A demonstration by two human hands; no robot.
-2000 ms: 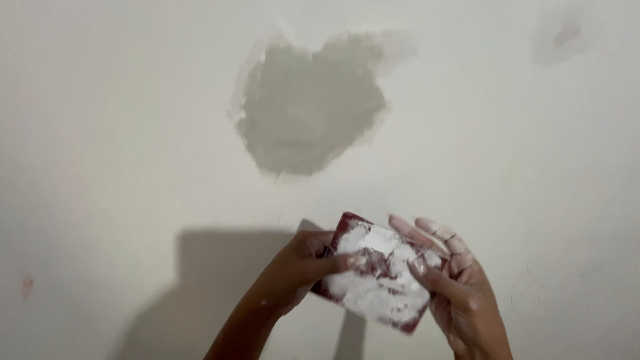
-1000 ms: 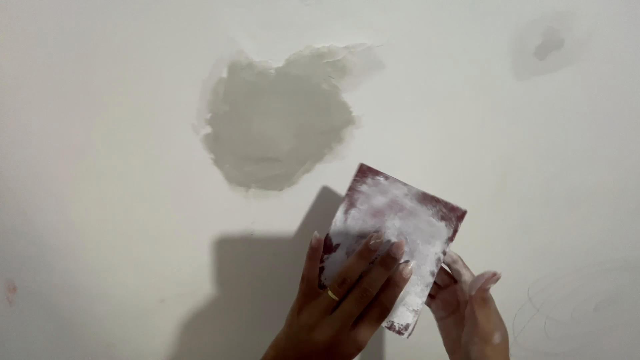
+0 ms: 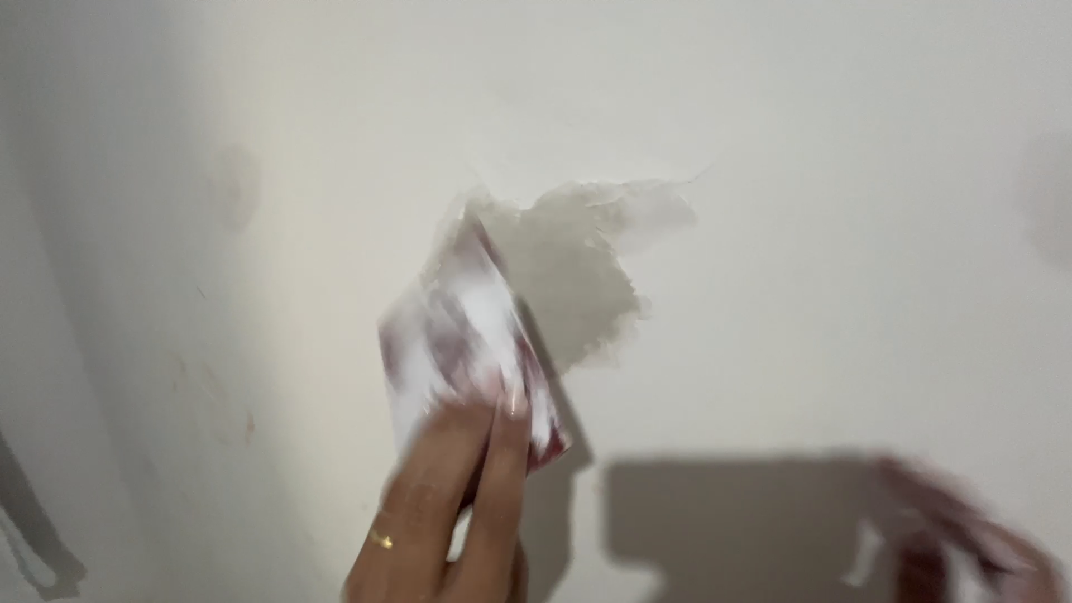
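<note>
My left hand [image 3: 444,511], with a gold-coloured ring on one finger, holds a folded sheet of dark red sandpaper [image 3: 469,335] coated in white dust. The sheet lies over the left part of a grey-green bare patch [image 3: 578,276] in the white wall, with my fingers on its lower part. At the lower right my right hand [image 3: 963,528] is blurred, apart from the sheet, with its fingers spread and nothing seen in it.
The off-white painted wall [image 3: 821,318] fills the view. Faint stains [image 3: 237,188] and small reddish marks [image 3: 249,425] show on its left side. Shadows fall across the lower wall. A dark shape [image 3: 38,519] stands at the lower left edge.
Both hands were at the sandpaper before. Now my left hand alone has it, against the left side of the patch, and my right hand has come away to the right.
</note>
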